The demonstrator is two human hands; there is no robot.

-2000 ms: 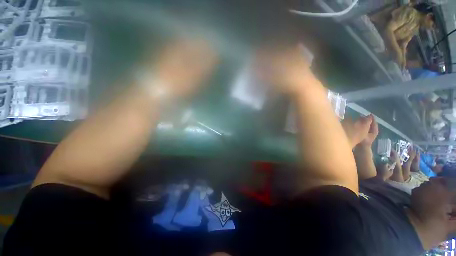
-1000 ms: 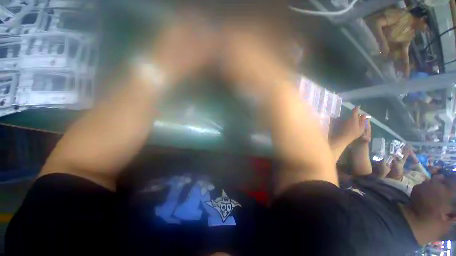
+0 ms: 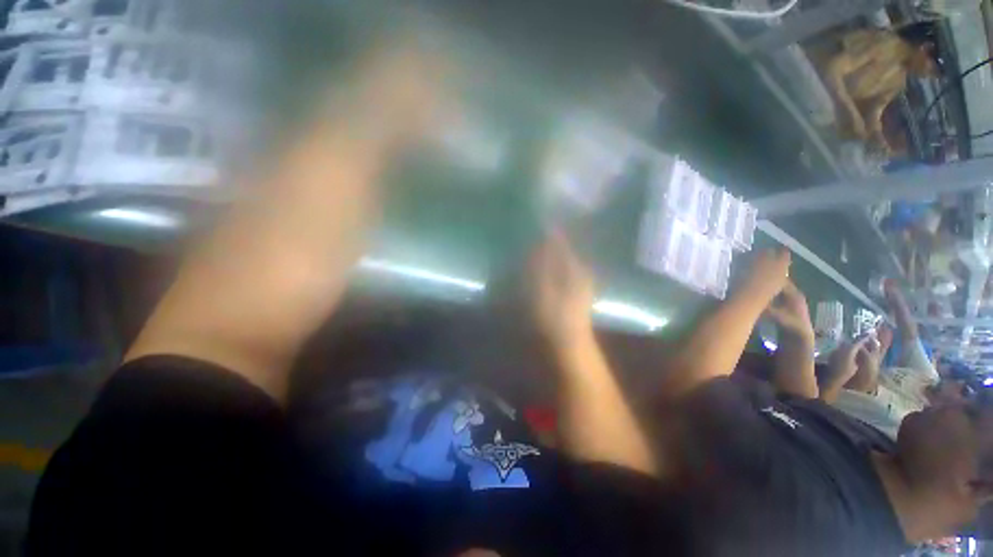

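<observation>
My left hand (image 3: 408,93) is strongly blurred, stretched out over the green bench at upper centre. A pale blurred patch (image 3: 474,141) lies just right of it; I cannot tell if the hand holds it. My right hand (image 3: 561,283) is lower, near the bench's front edge, also blurred, its finger shape unclear. A whitish blurred part (image 3: 588,169), perhaps a plastic housing, shows just beyond it; contact is not clear. No tool can be made out.
Stacked white housings (image 3: 98,120) fill the upper left. Clear-white housings (image 3: 691,229) stand in rows right of my right hand. Another person's hands (image 3: 779,288) are close beyond them. A pale rail (image 3: 817,256) and a white cable (image 3: 751,11) lie to the right.
My hands were close together at upper centre; my right hand has come back toward the bench edge, away from the left. The right-hand housings are now uncovered by my arm.
</observation>
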